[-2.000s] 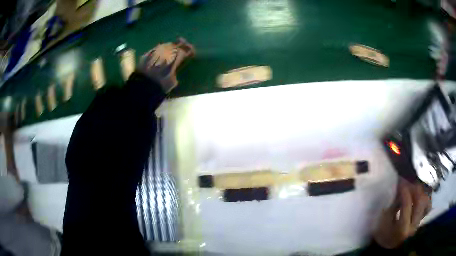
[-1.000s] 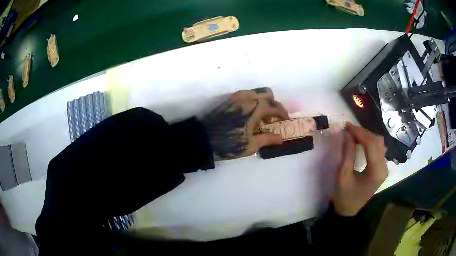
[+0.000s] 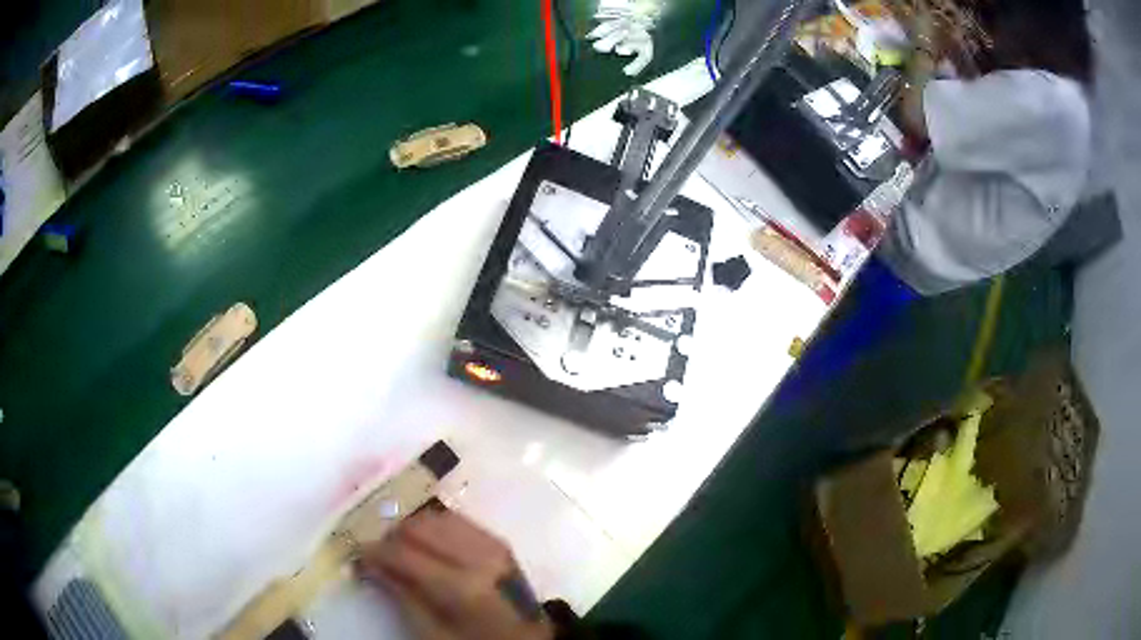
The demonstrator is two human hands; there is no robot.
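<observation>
The jig point(image 3: 282, 598) runs diagonally at the lower left, with beige sections in line and a black stop block point(image 3: 438, 459) at its upper end. A small pale round insert point(image 3: 389, 509) lies on the upper beige section. My right hand point(image 3: 444, 578) is over the jig's lower edge, blurred, fingers bent and fingertips close to the beige section. It hides part of the jig and a dark block; whether it holds anything cannot be told. My left hand is out of the picture.
The black fixture point(image 3: 563, 406) with red display and lever arms stands ahead. Beige panels point(image 3: 215, 349) lie on the green belt point(image 3: 313, 219). A person in grey sleeves point(image 3: 1001, 175) is at upper right, beside another fixture. A cardboard box point(image 3: 870, 550) with yellow material is at lower right.
The view has turned right, bringing the fixture to the middle. My left hand has left the picture. My right hand has moved onto the jig. The panel at the jig's upper end is uncovered.
</observation>
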